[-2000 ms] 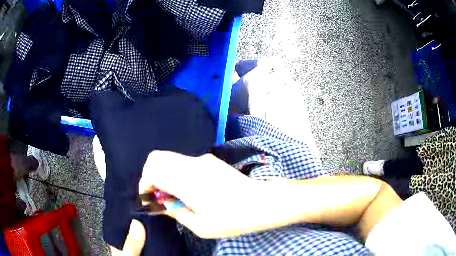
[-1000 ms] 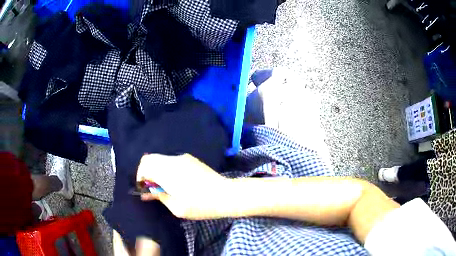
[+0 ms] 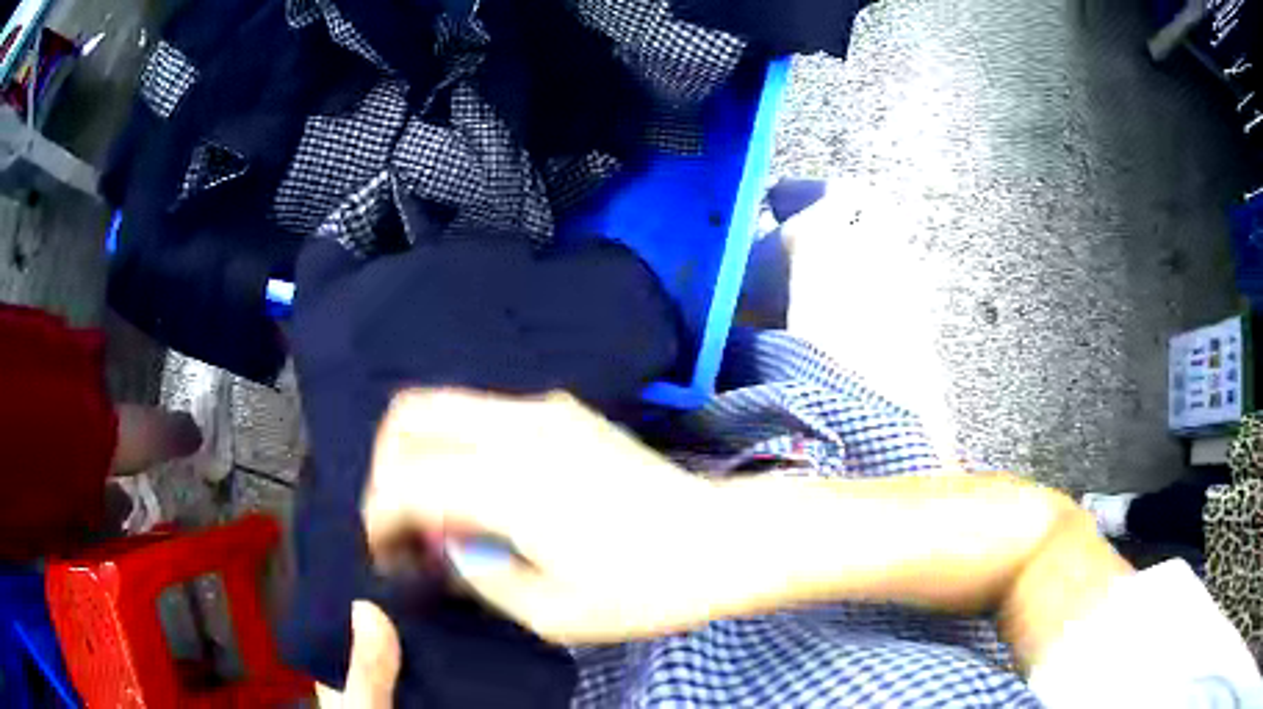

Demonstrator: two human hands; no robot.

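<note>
A navy garment piece [image 3: 485, 312] lies over my lap and reaches up to the blue crate's rim. My right hand [image 3: 520, 506] is over it, blurred, closed around small scissors with a pink and light-blue handle [image 3: 478, 554]; the blades cannot be made out. My left hand [image 3: 367, 658] is at the bottom edge, mostly cut off or hidden; its thumb lies on the navy cloth, which it holds. A blue-and-white checked cloth [image 3: 831, 658] covers my lap under my right forearm.
A blue crate [image 3: 741, 236] ahead holds a heap of navy and gingham garments [image 3: 457, 159]. A red stool [image 3: 166, 609] stands at lower left, beside a person in red [image 3: 49, 429]. A printed box [image 3: 1208, 374] and leopard-print clothing [image 3: 1237, 554] are at right. Speckled floor [image 3: 1025, 277] shows between.
The view has shifted left, so the crate and stool appear farther right. My right hand stays closed on the scissors over the navy cloth; my left thumb shows upright again at its edge.
</note>
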